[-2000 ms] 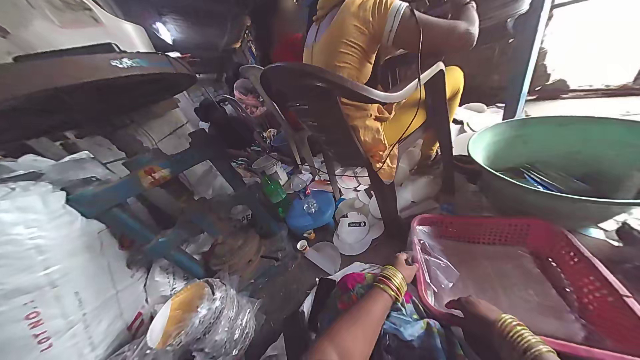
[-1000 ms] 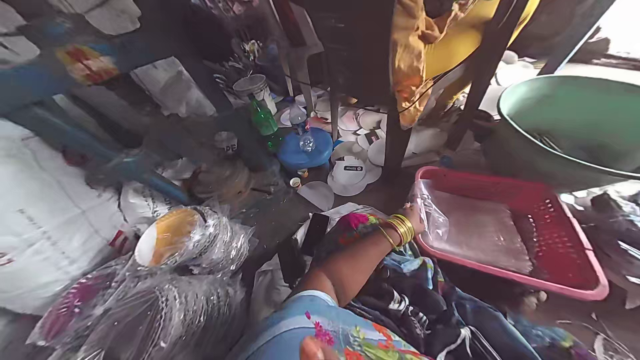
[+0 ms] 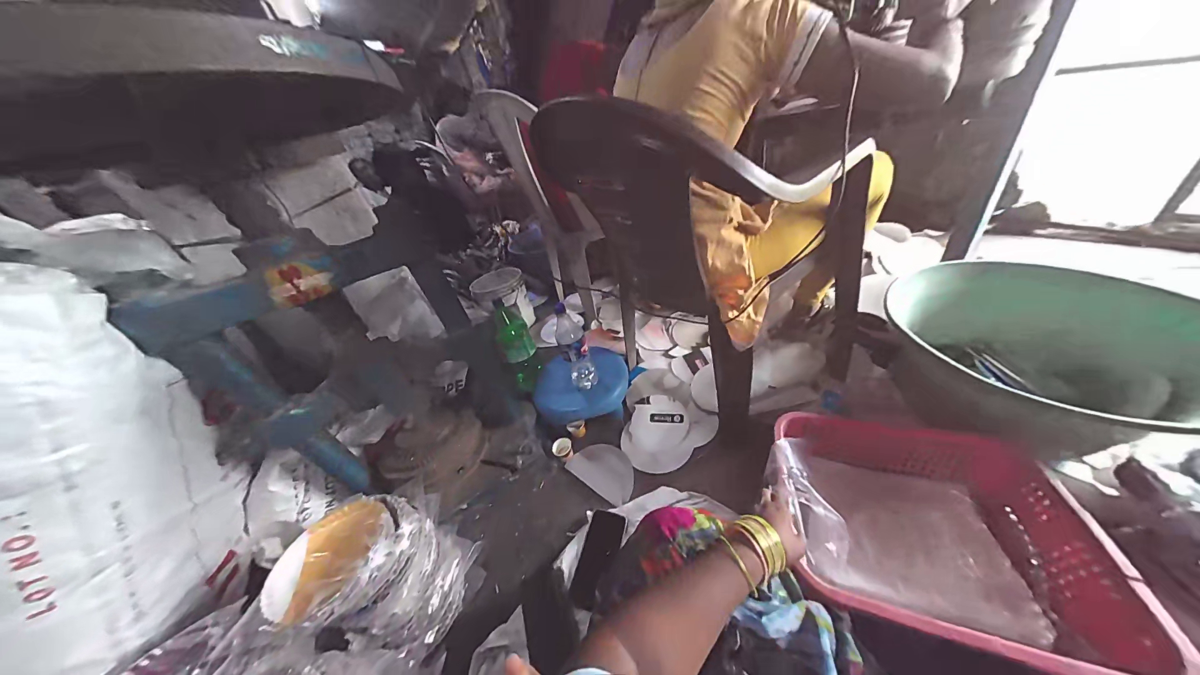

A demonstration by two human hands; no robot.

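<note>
My left hand [image 3: 784, 527], with gold bangles at its wrist, is at the left rim of a red plastic basket [image 3: 998, 478]. Its fingers are partly hidden by clear plastic film [image 3: 814, 511], and whether they grip the film or the rim is unclear. A flat stack of clear plastic bags [image 3: 923, 544] lies in the basket. Of my right hand, only what seems to be a fingertip [image 3: 518, 666] shows at the bottom edge; the rest is out of frame. A black phone-like object [image 3: 597, 553] rests beside my left forearm.
A green basin [image 3: 1041, 347] stands behind the basket. Ahead, a person in yellow [image 3: 722, 56] sits on a dark plastic chair [image 3: 619, 187]. A blue stool [image 3: 581, 389] holds a clear bottle [image 3: 581, 361]. Wrapped paper plates [image 3: 375, 562] and a white sack [image 3: 94, 450] are at left.
Two seconds ago both hands were at the basket; my right hand has since left it. My left hand remains at the left rim. The view has tipped down and back up.
</note>
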